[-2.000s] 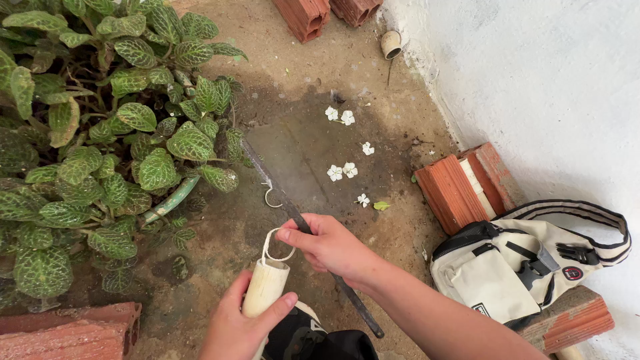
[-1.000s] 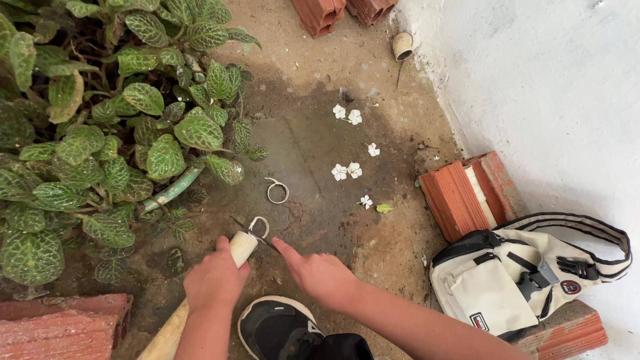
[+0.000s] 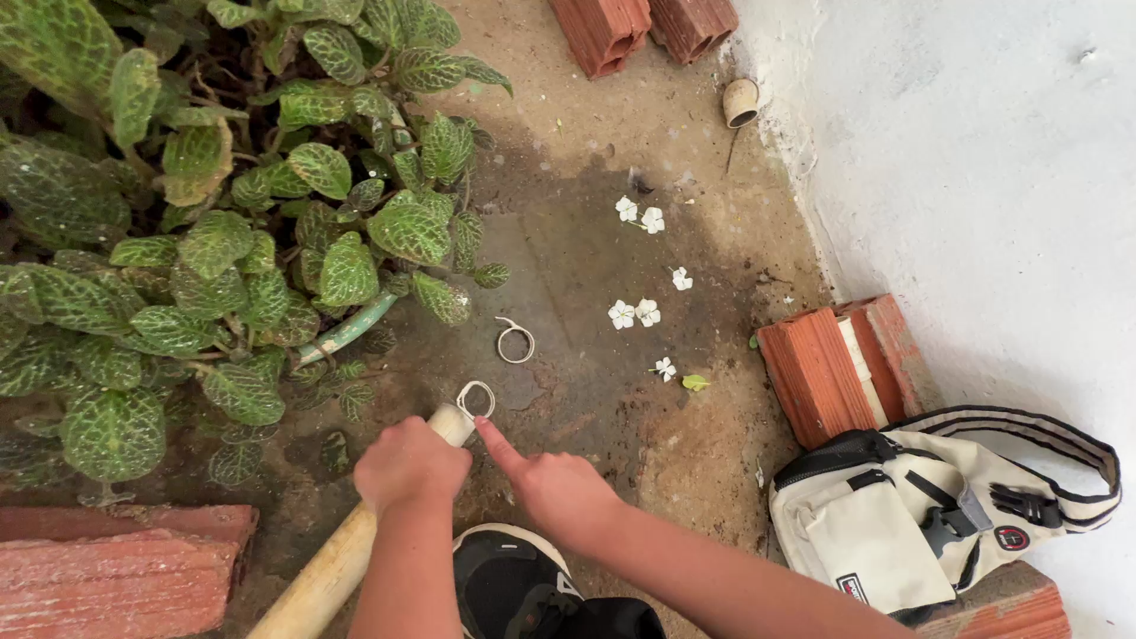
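Note:
My left hand (image 3: 413,469) is closed around a pale pole (image 3: 342,555) near its upper end; the pole slants down to the lower left. A thin off-white loop (image 3: 477,399) stands out from the pole's tip. My right hand (image 3: 555,493) points at it, the index fingertip at the loop's lower edge and the other fingers curled; whether they hold anything is hidden. A similar loose ring (image 3: 516,342) lies on the wet floor just above. White flowers (image 3: 622,314) lie scattered to the right of the ring, beside a small yellow-green leaf (image 3: 695,382).
A leafy potted plant (image 3: 213,248) fills the upper left, its green pot rim (image 3: 351,330) showing. Red hollow bricks (image 3: 816,377) lie near the white wall (image 3: 967,177), others at top and lower left. A cream bag (image 3: 887,532) rests on bricks at right. A shoe (image 3: 510,572) is below my hands.
The dark thin rod that my right hand held across the pole's end two seconds ago is out of sight. My left hand and the pole's tip have moved up, and the pole's length now shows.

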